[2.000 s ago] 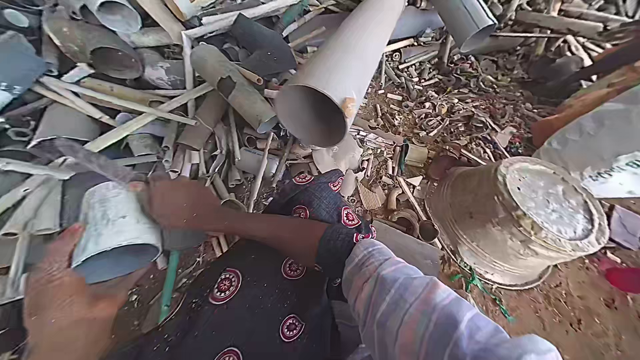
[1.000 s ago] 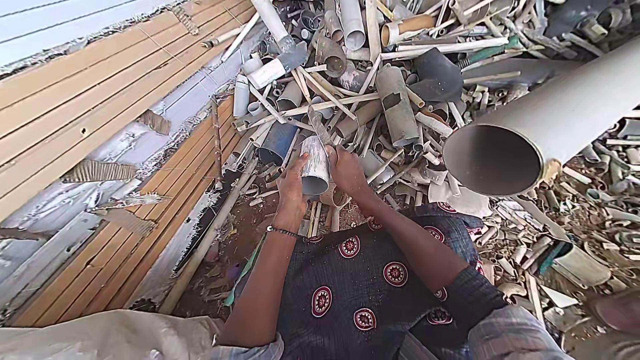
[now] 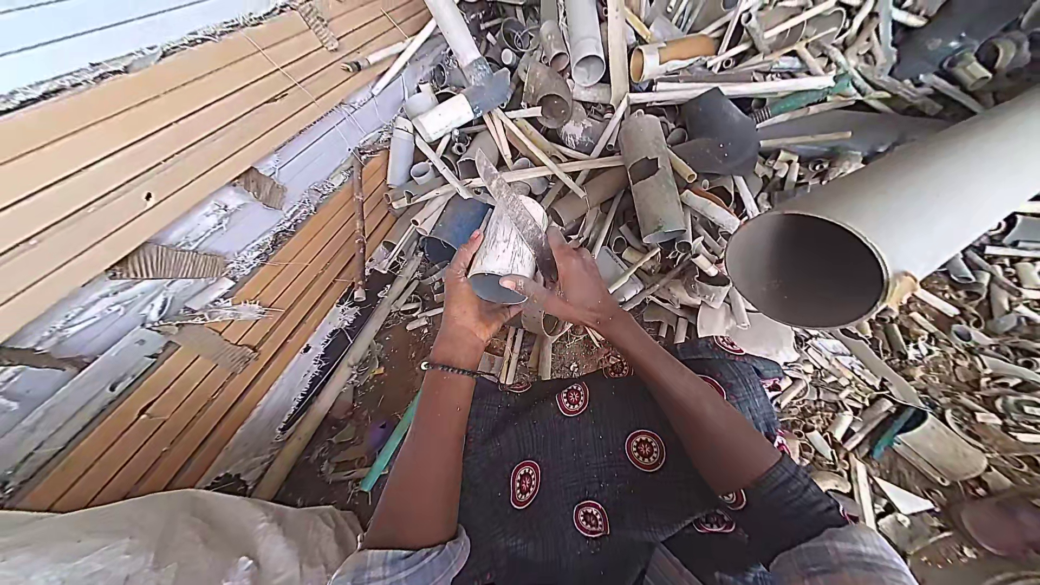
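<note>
A short, scuffed white plastic pipe piece is held above my lap, its open end tilted down toward me. My left hand wraps the pipe's left side and lower rim. On the other side, my right hand grips the lower end of a long flat blade, dusty and worn, which lies slantwise along the pipe's right side. The thumb of my right hand reaches over to the pipe's rim. The blade's handle is hidden in the hand. A patterned dark cloth covers my lap.
A large grey-white pipe juts in from the right, close to my right arm. Beyond my hands lies a heap of pipe offcuts and strips. Ribbed tan panels lean at the left. A pale sack-like cloth is at the lower left.
The view has swung left since the oldest frame, which shows a dirty upturned bucket at the right. My hands keep hold of the pipe piece and the blade.
</note>
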